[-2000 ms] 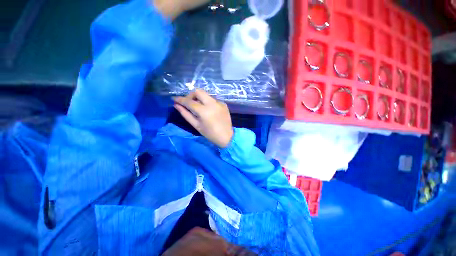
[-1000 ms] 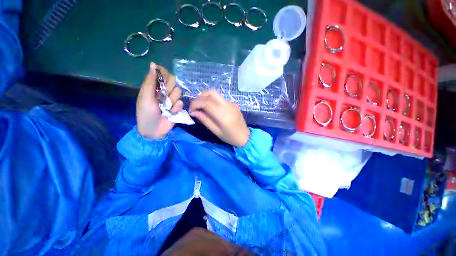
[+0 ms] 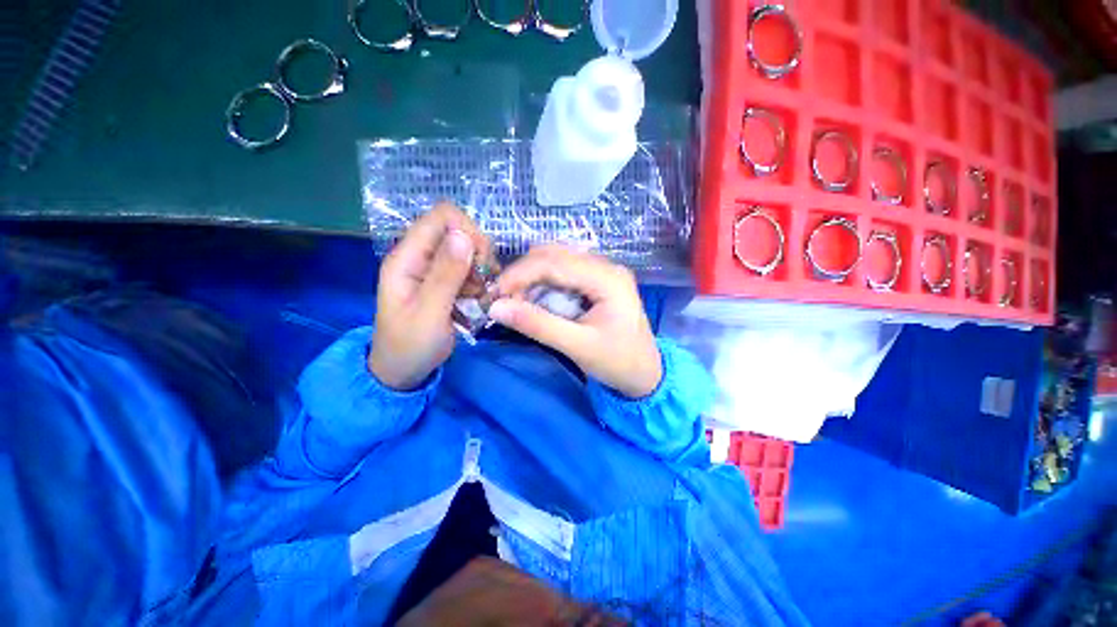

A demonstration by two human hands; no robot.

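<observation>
My left hand point(image 3: 420, 294) and my right hand point(image 3: 588, 316) are close together above my lap, at the bench's front edge. Between them is a small shiny watch case ring point(image 3: 472, 309), mostly hidden by the fingers; my left hand grips it and the right fingertips touch it. A white wiping cloth point(image 3: 557, 301) shows in the curled fingers of my right hand. Several silver rings point(image 3: 311, 69) lie in a row on the green bench.
The white solvent bottle point(image 3: 588, 132) stands on the clear plastic bag point(image 3: 429, 184), its cap point(image 3: 633, 22) behind. The red compartment tray point(image 3: 845, 299) with rings is at right, above a white liner point(image 3: 790, 380) and small red tray point(image 3: 762, 472). A gridded strip point(image 3: 64, 83) lies far left.
My left hand has come back from the far bench with a ring, and both hands have closed together around it. The cloth now shows at my right hand.
</observation>
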